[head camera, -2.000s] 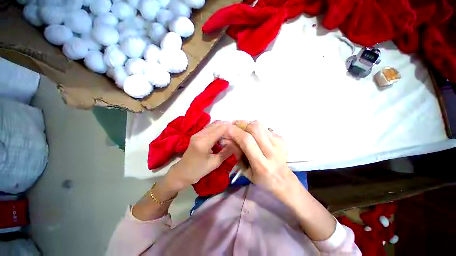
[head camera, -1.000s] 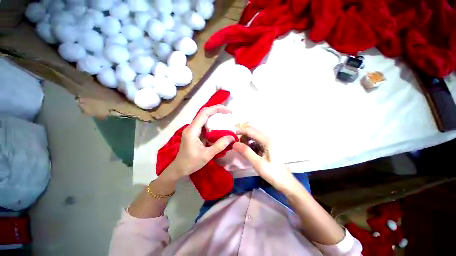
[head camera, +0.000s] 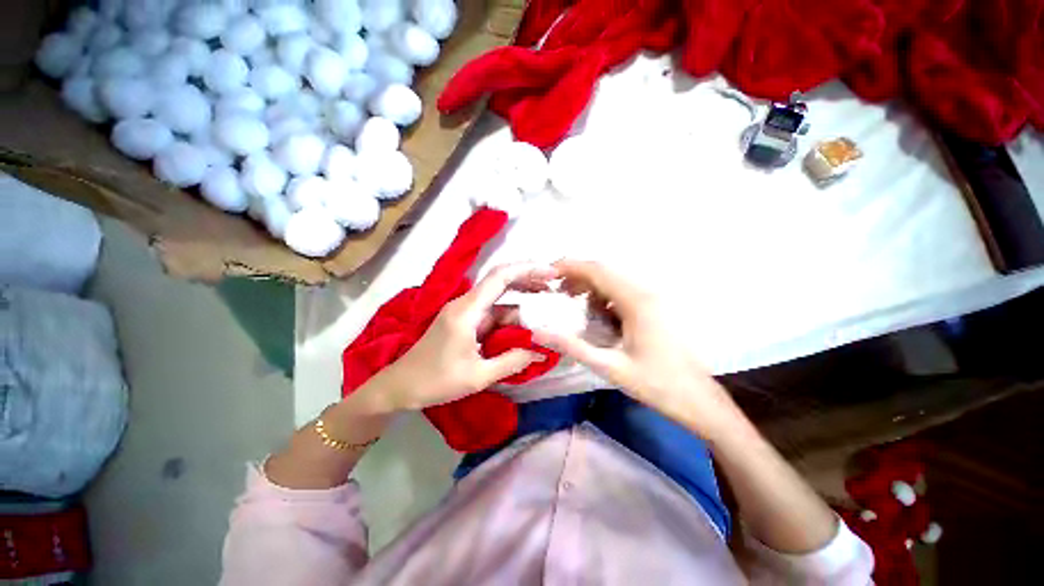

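A red plush piece (head camera: pixel 395 326) lies at the table's front edge and hangs over it, one tail pointing up the table. My left hand (head camera: pixel 464 349) grips its near right end between thumb and fingers. A white pom-pom (head camera: pixel 550 311) sits against that red end, between my two hands. My right hand (head camera: pixel 613 332) holds the pom-pom from the right, with fingertips curled over its top and thumb at the red cloth. No needle or thread can be made out. Other white pom-poms lie on the white cloth just above the hands, washed out by glare.
A carton of white pom-poms (head camera: pixel 258 126) is at upper left. Red plush pieces (head camera: pixel 801 46) are heaped along the table's back. A tally counter (head camera: pixel 775 132) and amber block (head camera: pixel 832 158) lie at right. A dark flat object (head camera: pixel 998 206) is at the right edge. Red pieces (head camera: pixel 891 486) show low right.
The hands were close together over the red piece, then the left held the pom-pom with the red end. Now the right hand has come around the pom-pom too.
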